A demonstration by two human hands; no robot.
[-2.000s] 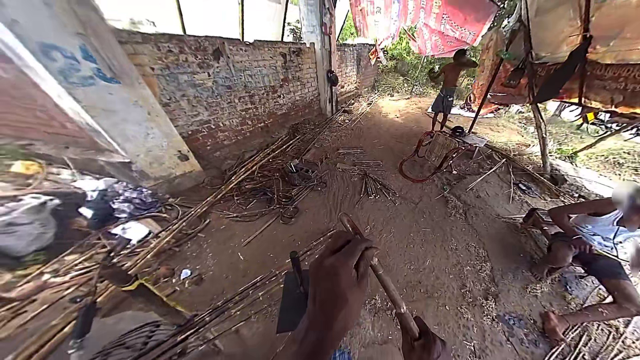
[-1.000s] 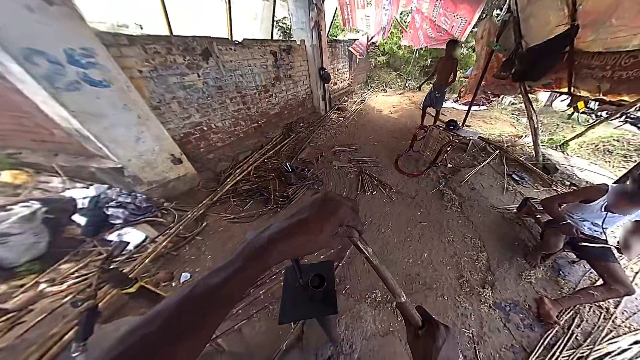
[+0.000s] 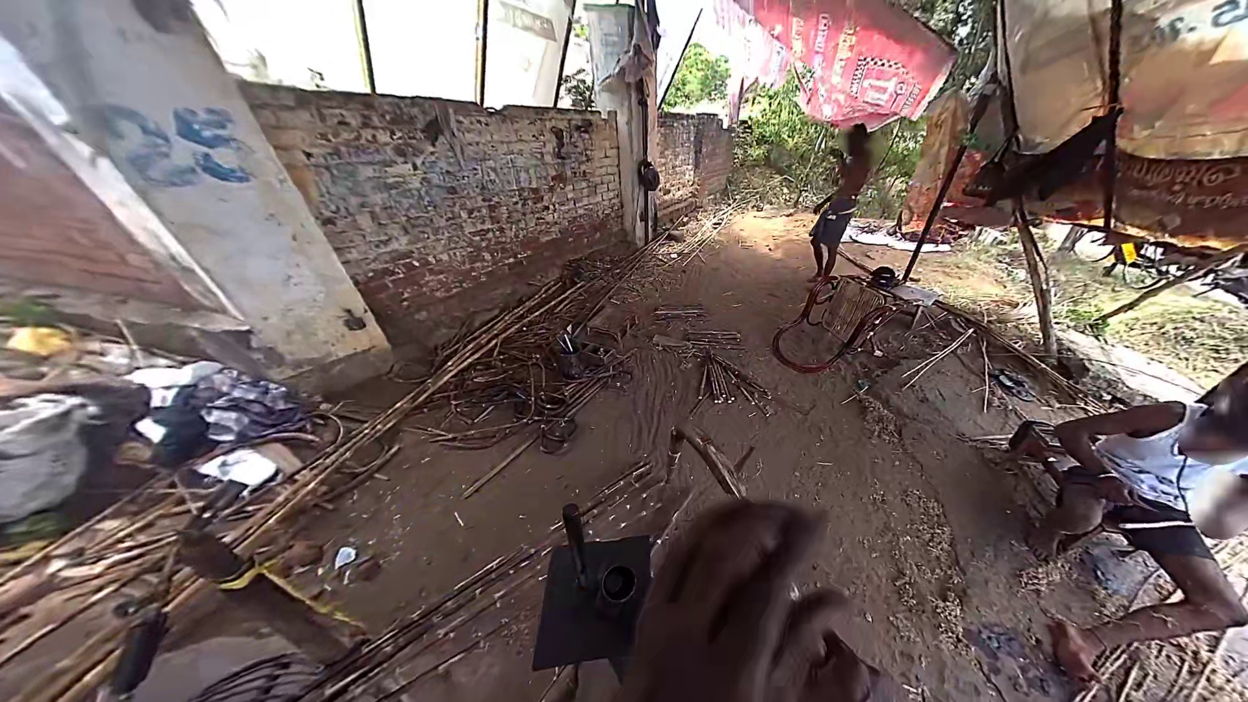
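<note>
My left hand [image 3: 731, 595], blurred and large at the bottom centre, is closed around a brown cane stick [image 3: 717, 460], whose far end juts out above the knuckles. Low and close beside it on the right is my right hand [image 3: 829, 653], fingers curled; the left hand partly covers it, and what it grips is hidden. Just left of the hands is a black metal plate [image 3: 575, 629] with a short round tube [image 3: 617, 583] and an upright rod [image 3: 575, 546] on it. Long thin canes [image 3: 487, 585] lie on the ground behind the plate.
A tangle of canes [image 3: 517, 380] and short cut bundles [image 3: 726, 380] lie ahead. Cloths and sacks [image 3: 234, 409] are at left by a brick wall [image 3: 468, 185]. One person [image 3: 1141, 487] sits at right; another [image 3: 836, 214] stands farther off near a curved cane frame [image 3: 838, 317].
My hands were apart on the cane stick, the right hand at its lower end; now they are close together. My left hand has moved down and nearer, and its forearm no longer crosses the view.
</note>
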